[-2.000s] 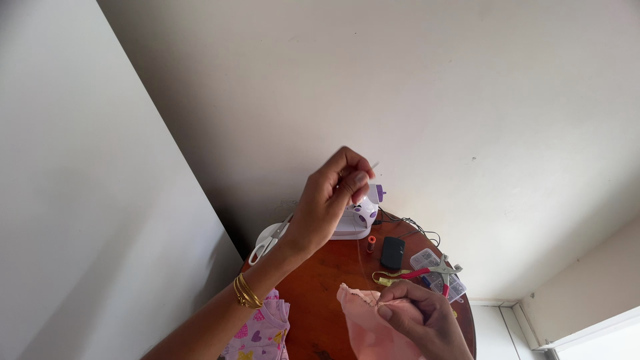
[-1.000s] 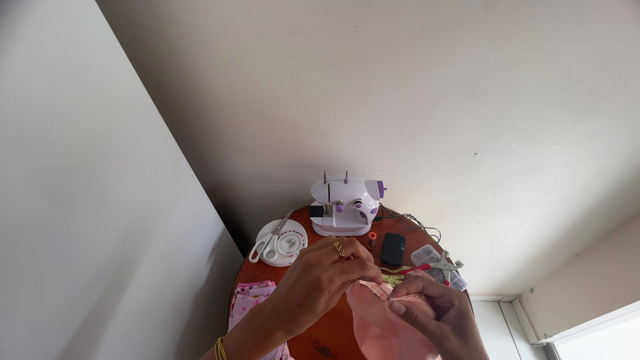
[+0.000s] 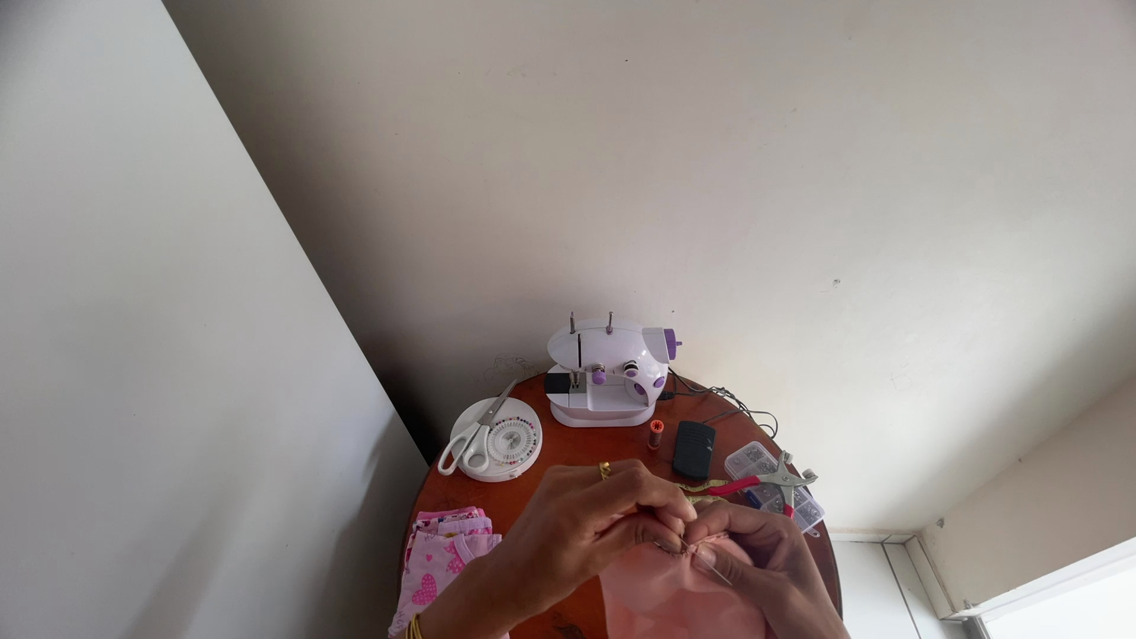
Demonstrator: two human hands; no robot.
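Pink cloth (image 3: 674,595) hangs from the fingers of both hands near the front of the round wooden table. My left hand (image 3: 603,532), with a gold ring and gold bangles, pinches the gathered upper edge of the cloth. Close against it, my right hand (image 3: 754,550) grips the same edge between thumb and fingers. A thin pale needle-like piece (image 3: 717,568) shows by the right thumb; which hand holds it I cannot tell. Behind the hands stands a white and purple mini sewing machine (image 3: 608,373).
White scissors (image 3: 477,444) lie on a round white pin case (image 3: 524,466) at left. Folded pink printed fabric (image 3: 444,559) is at front left. Right of the machine are a thread spool (image 3: 655,435), a black foot pedal (image 3: 693,450), red-handled pliers (image 3: 781,479) and a clear compartment box (image 3: 750,459).
My left hand was raised above the cloth in front of the sewing machine; it has come down to the cloth edge beside my right hand. The right hand has kept hold of the cloth.
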